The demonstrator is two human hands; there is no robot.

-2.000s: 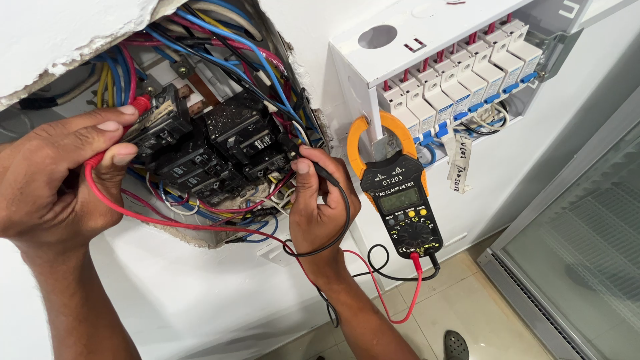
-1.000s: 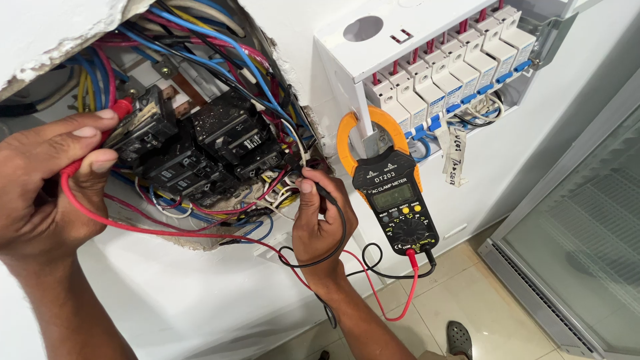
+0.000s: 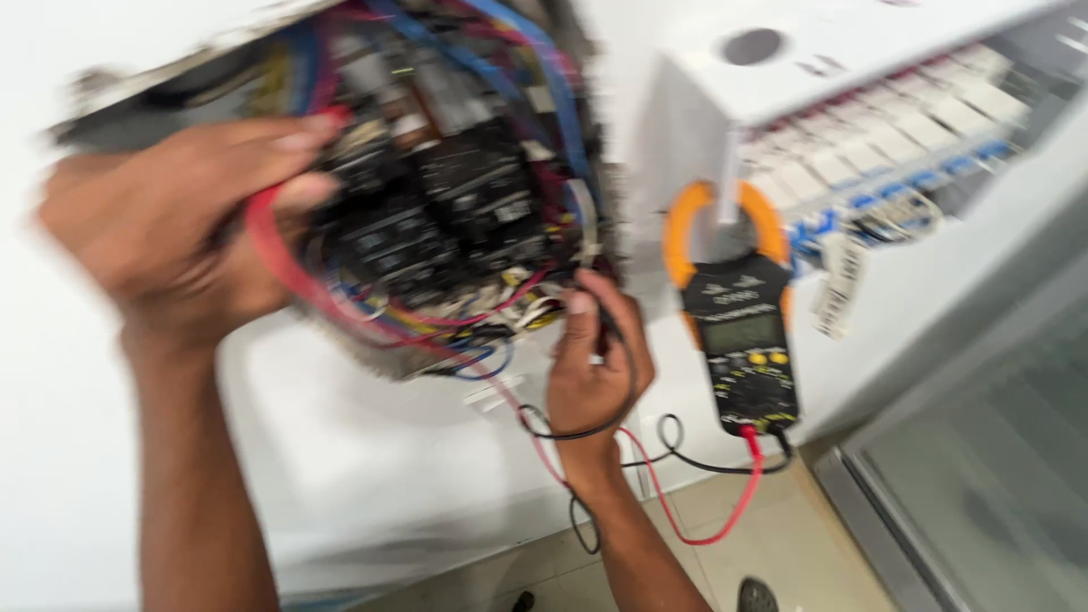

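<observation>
My left hand [image 3: 187,221], blurred, grips the red test probe [image 3: 333,119] at the upper left of the black circuit breakers [image 3: 476,187] inside the wall opening. Between the thumb and fingers of my right hand [image 3: 599,365] is the black test probe [image 3: 578,276], at the opening's lower right among wires; its tip cannot be made out. An orange and black clamp meter [image 3: 739,340] hangs by its jaw from the edge of a white breaker box [image 3: 714,85]. Red and black leads run from its lower end to the probes.
Blue, red and yellow wires [image 3: 561,93] crowd the opening's broken edge. A row of white breakers [image 3: 884,136] fills the box at the right, with a tag [image 3: 840,285] bearing writing below. A glass-fronted cabinet [image 3: 977,476] stands at the lower right over a tiled floor [image 3: 765,510].
Both hands keep hold of the probes. No thing has plainly changed place against the wall; the view has shifted and blurred.
</observation>
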